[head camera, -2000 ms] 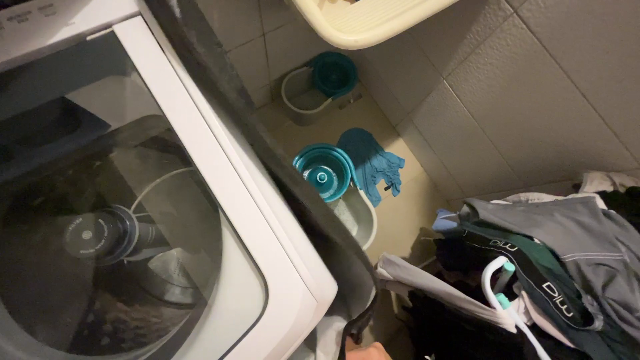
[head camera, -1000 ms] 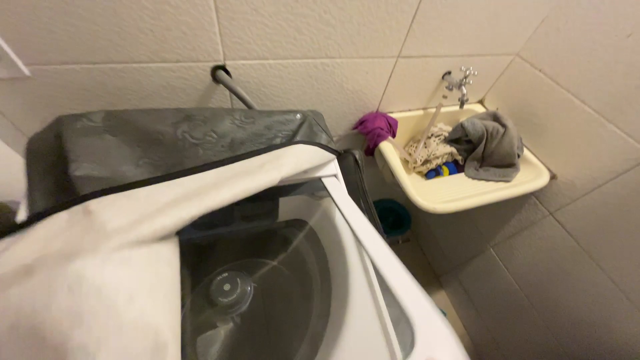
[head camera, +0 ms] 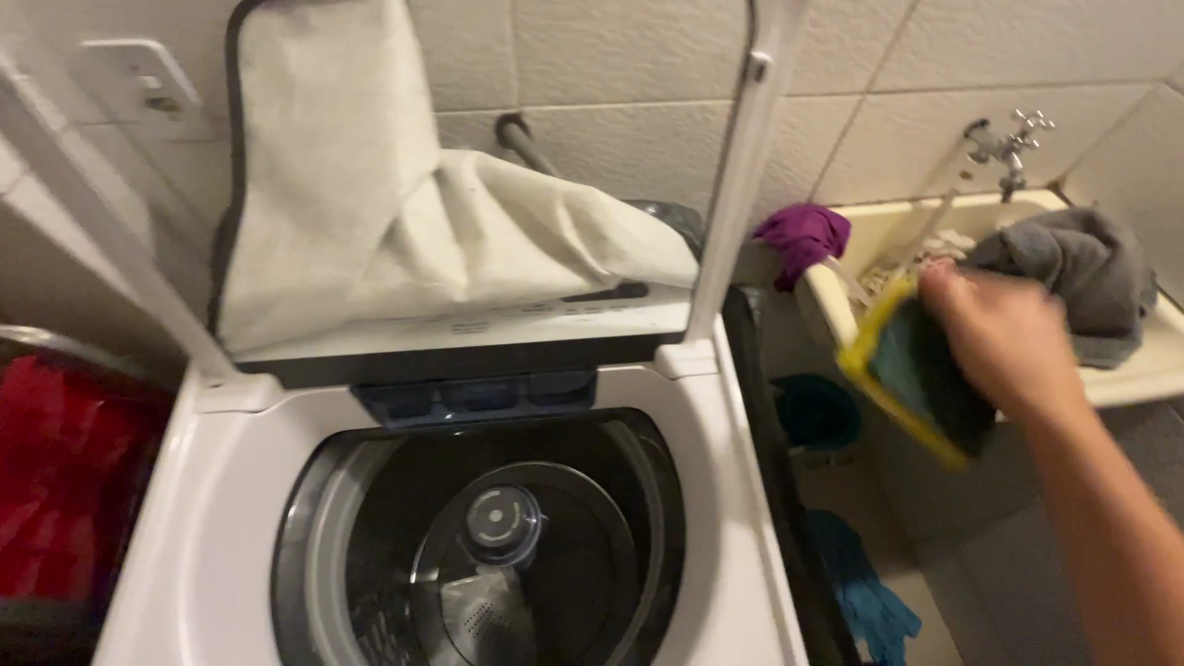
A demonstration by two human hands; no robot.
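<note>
At the right, my right hand (head camera: 1013,338) is closed on a yellow and dark green garment (head camera: 925,375), blurred by motion, in front of the cream sink (head camera: 828,287). Beside it stands a top-loading washing machine (head camera: 217,518) with its lid (head camera: 754,120) raised and its drum (head camera: 555,592) in sight. A cloth cover with a pale lining (head camera: 342,176) is folded back over the machine's rear panel. In the sink lie a grey cloth (head camera: 1078,268) and a patterned cloth (head camera: 943,245); a purple cloth (head camera: 809,236) hangs over its left corner. My left hand is out of view.
A metal tap (head camera: 1008,148) juts from the tiled wall above the sink. On the floor between machine and wall are a teal bucket (head camera: 819,412) and a blue cloth (head camera: 865,592). Red fabric (head camera: 55,481) lies at the far left. A wall outlet (head camera: 148,88) is at upper left.
The machine's lid, down two seconds ago, is now up, and the cover is folded back. My right hand has come into view at the sink, holding the yellow and green garment.
</note>
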